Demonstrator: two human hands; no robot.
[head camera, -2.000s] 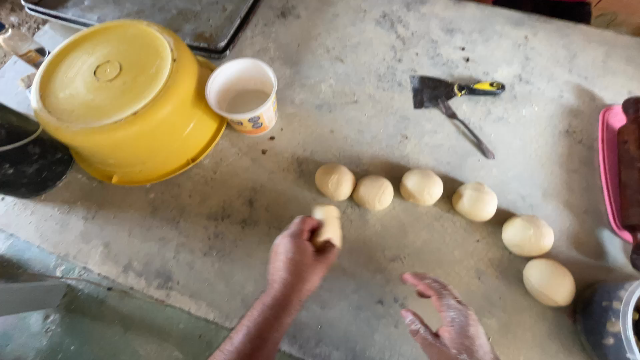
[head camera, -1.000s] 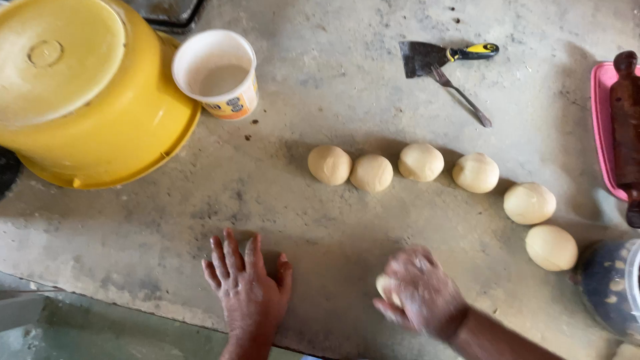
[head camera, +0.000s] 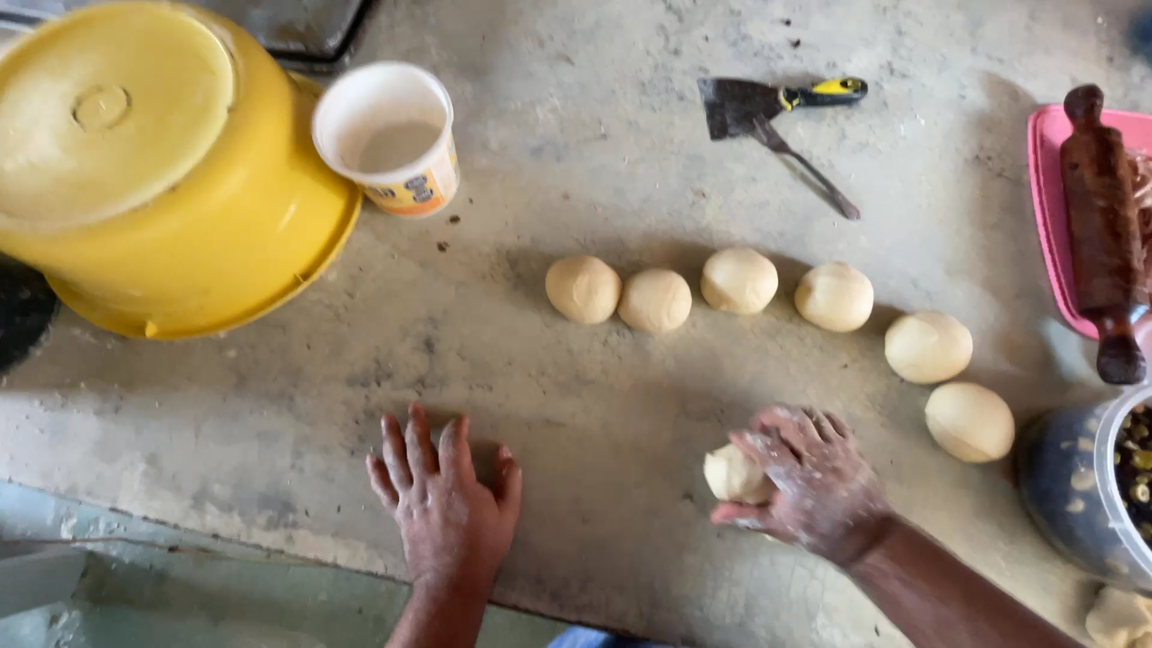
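My right hand (head camera: 801, 477), dusted with flour, cups a dough piece (head camera: 736, 474) against the worktop, its fingers curled over the right side. My left hand (head camera: 450, 504) rests palm down near the front edge, fingers spread, holding nothing. Beyond my hands, several smooth dough balls lie in a curved row, from the leftmost ball (head camera: 583, 290) to the rightmost ball (head camera: 969, 422). The underside of the dough in my right hand is hidden.
An upturned yellow tub (head camera: 297, 207) and a white plastic cup (head camera: 387, 135) stand at the left. A scraper (head camera: 740, 106) touches a fork (head camera: 810, 171) farther back. At the right are a rolling pin (head camera: 1100, 225) on a pink tray (head camera: 1044, 198), a container (head camera: 1066, 481) and more dough (head camera: 1120, 616).
My left hand held dough two seconds ago, then came down empty onto the worktop. My right hand, empty then, has closed over a dough piece. The row of balls stays in place.
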